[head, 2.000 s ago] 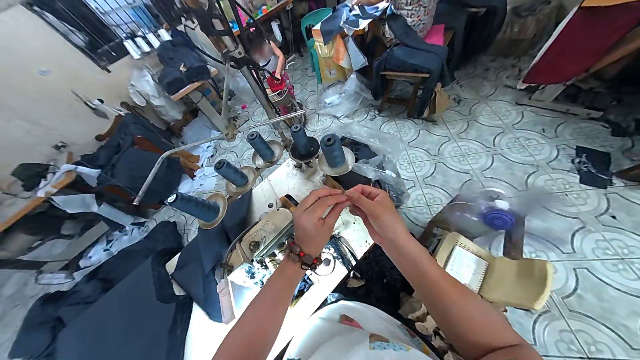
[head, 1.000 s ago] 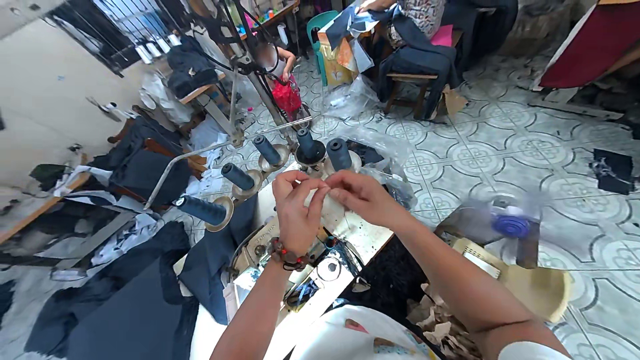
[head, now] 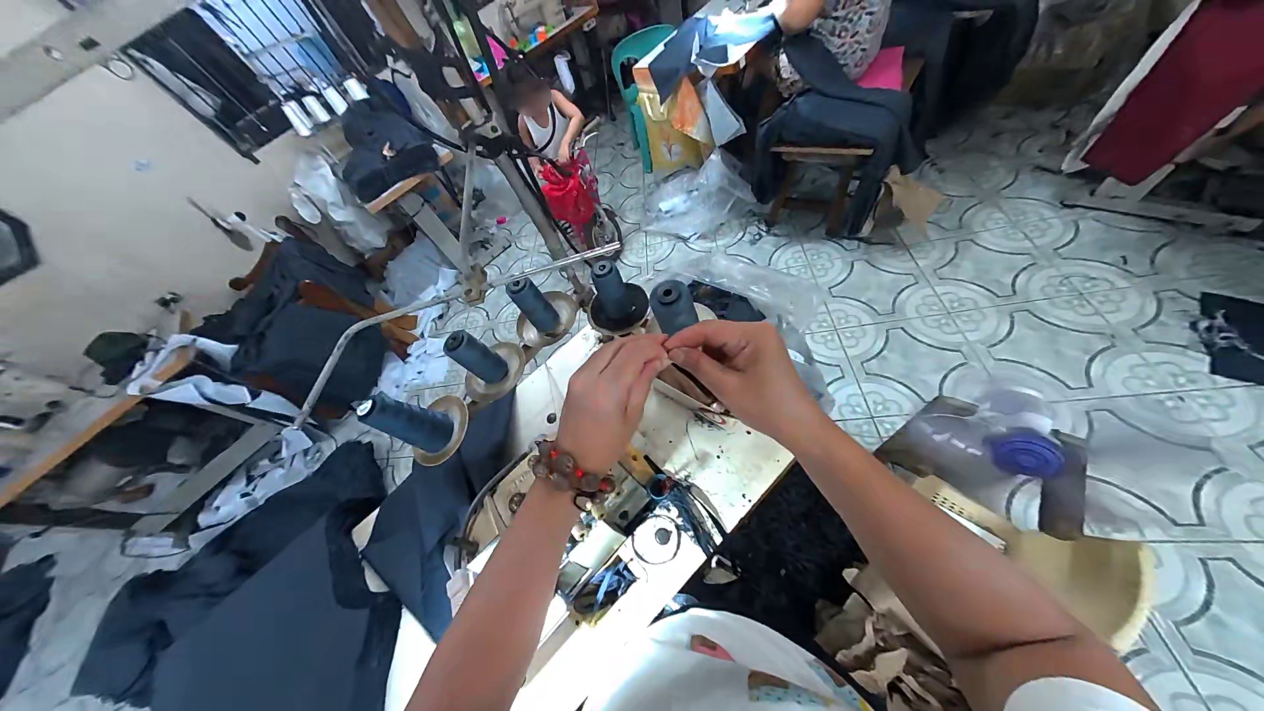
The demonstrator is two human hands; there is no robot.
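My left hand (head: 610,400) and my right hand (head: 746,380) meet above a sewing machine table (head: 750,459), fingertips pinched close together. What lies between the fingertips is too small to make out; thread is not clearly visible. Just beyond the hands stand dark thread cones on round holders: one cone (head: 674,304) right behind the fingers, another cone (head: 608,284) beside it, and a third cone (head: 533,304) and fourth cone (head: 476,355) to the left. The farthest left cone (head: 407,423) leans outward. Under my left wrist is the sewing machine (head: 592,538), partly hidden by my arm.
A metal thread stand rod (head: 346,341) arches over the cones. Dark fabric (head: 267,612) lies at the left. At the right are a clear container with a blue lid (head: 1025,452) and a beige plastic piece (head: 1086,583). A person (head: 548,128) stands beyond; another person (head: 839,49) sits farther back.
My hands stay close together over the table, with small finger movements. The standing person beyond has shifted beside the red item.
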